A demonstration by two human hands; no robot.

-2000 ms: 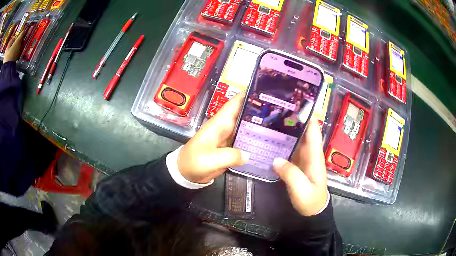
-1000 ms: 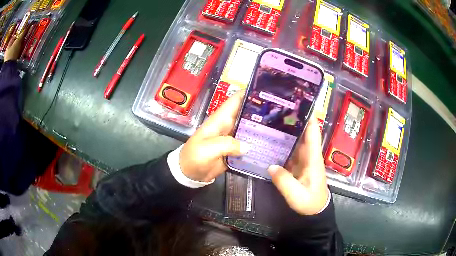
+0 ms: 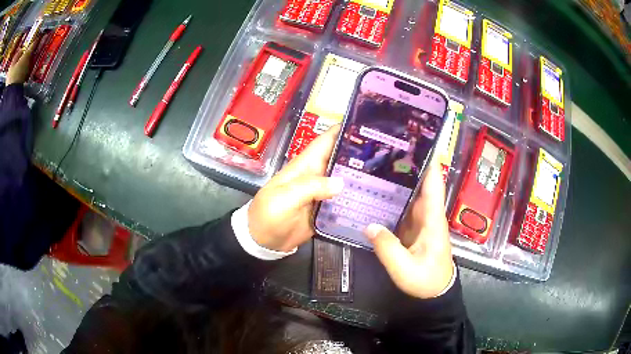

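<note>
A smartphone (image 3: 387, 148) with a lit screen and an on-screen keyboard is held upright between my two hands, above a clear blister tray (image 3: 228, 173). My left hand (image 3: 294, 200) grips its left edge, the thumb over the keyboard's left side. My right hand (image 3: 418, 242) holds its right edge, the thumb at the keyboard's bottom. The tray holds several red keypad phones (image 3: 538, 200) with yellow screen frames. Two lie face down with open backs, one at the left (image 3: 263, 100) and one at the right (image 3: 483, 183). The smartphone partly hides the phones behind it.
A dark battery (image 3: 332, 269) lies below the smartphone at the bench edge. A red marker pen (image 3: 173, 90), ballpoint pens (image 3: 160, 61) and a black device with a cable (image 3: 111, 48) lie left. Another person's hand (image 3: 21, 63) is at a neighbouring tray. A red stool (image 3: 90, 242) stands below.
My left thumb has moved up a little on the keyboard, and my right thumb has moved slightly left. The smartphone and the tray have hardly moved.
</note>
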